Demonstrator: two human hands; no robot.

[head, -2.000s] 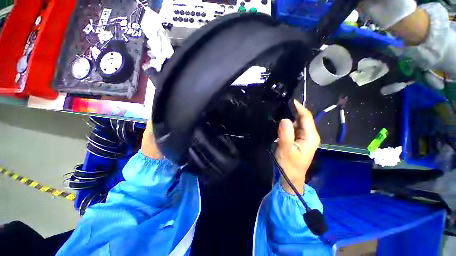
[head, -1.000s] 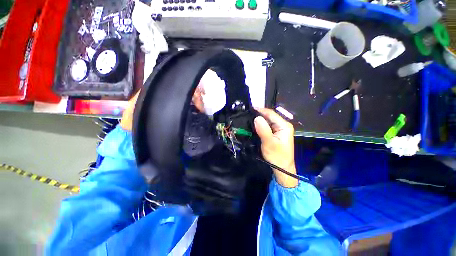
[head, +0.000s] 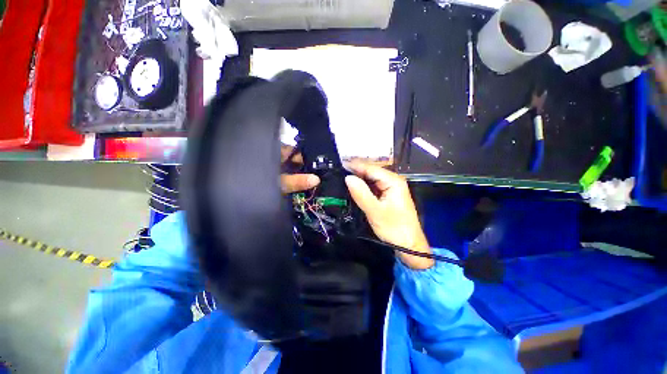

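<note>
A black headset with a wide arched headband (head: pixel 241 197) is held over the bench edge and my lap. One ear cup is open and shows a small green circuit board (head: pixel 333 201) with thin red, white and dark lead wires (head: pixel 314 219). My right hand (head: pixel 387 212) grips the right side of that cup. My left hand (head: pixel 300 181) is mostly hidden behind the headband; its fingers show through the arch at the cup. The boom microphone's thin black arm (head: pixel 424 253) runs right under my right wrist to a dark tip.
A white paper sheet (head: pixel 358 95) with a binder clip lies behind the headset. Blue-handled pliers (head: pixel 540 131), a white roll (head: pixel 514 36), a thin metal tool (head: pixel 470 80) and a green piece (head: pixel 597 168) lie right. A black parts tray (head: pixel 132 120) and red bin (head: pixel 58 73) stand left.
The headset has come lower and turned upright, and its open cup with board and wires now shows. Left fingers have appeared at the cup. The other person's arm at upper right has gone from view.
</note>
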